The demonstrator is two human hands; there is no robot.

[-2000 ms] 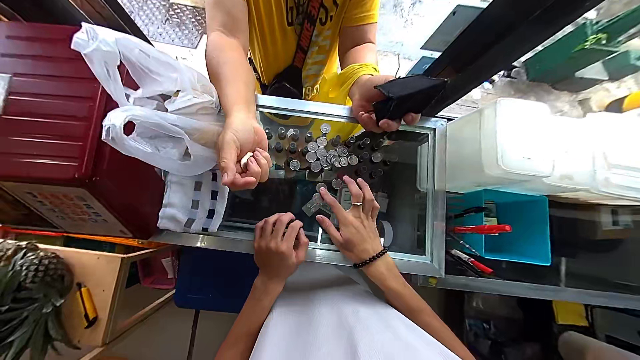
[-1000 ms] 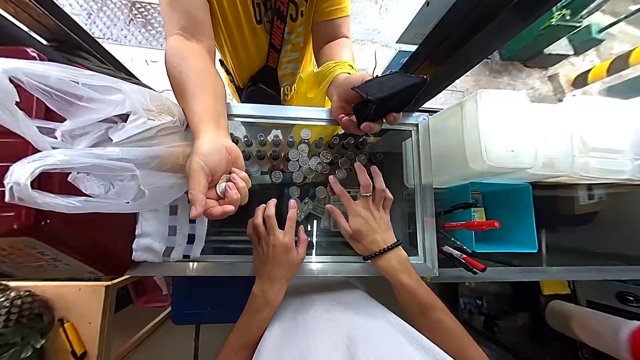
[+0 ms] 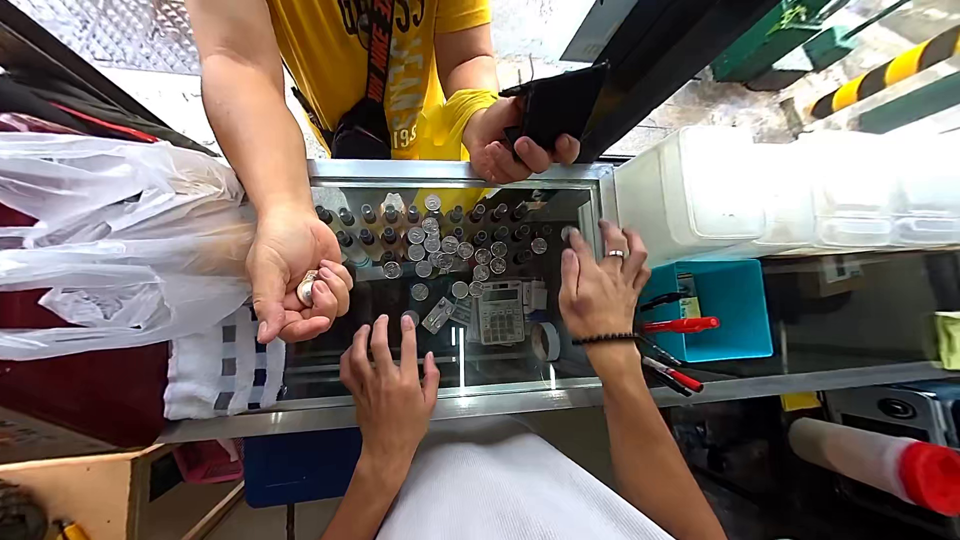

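Many silver coins [image 3: 449, 244] lie spread on the glass top of a display counter [image 3: 525, 379], with small bottles [image 3: 346, 217] beneath the glass. My left hand [image 3: 391, 375] rests fingers apart near the counter's front edge; a coin lies by its fingertips. At the right of the glass, my right hand [image 3: 602, 289], with a ring and a black bead bracelet, has a coin [image 3: 569, 233] at its index fingertip, touching it. Across the counter, a person in yellow holds coins [image 3: 307, 288] in one cupped hand [image 3: 295, 274] and a black wallet [image 3: 559, 107] in the other.
White plastic bags [image 3: 120, 247] and a checkered cloth [image 3: 225, 367] lie at the left. At the right stand a teal bin [image 3: 731, 315] with pens and translucent plastic containers [image 3: 690, 195]. A calculator [image 3: 501, 315] and a tape roll [image 3: 545, 341] show under the glass.
My right hand has moved right, away from the coin cluster, to the right end of the glass. My left hand stays near the front edge. The other person's cupped hand remains over the counter's left side.
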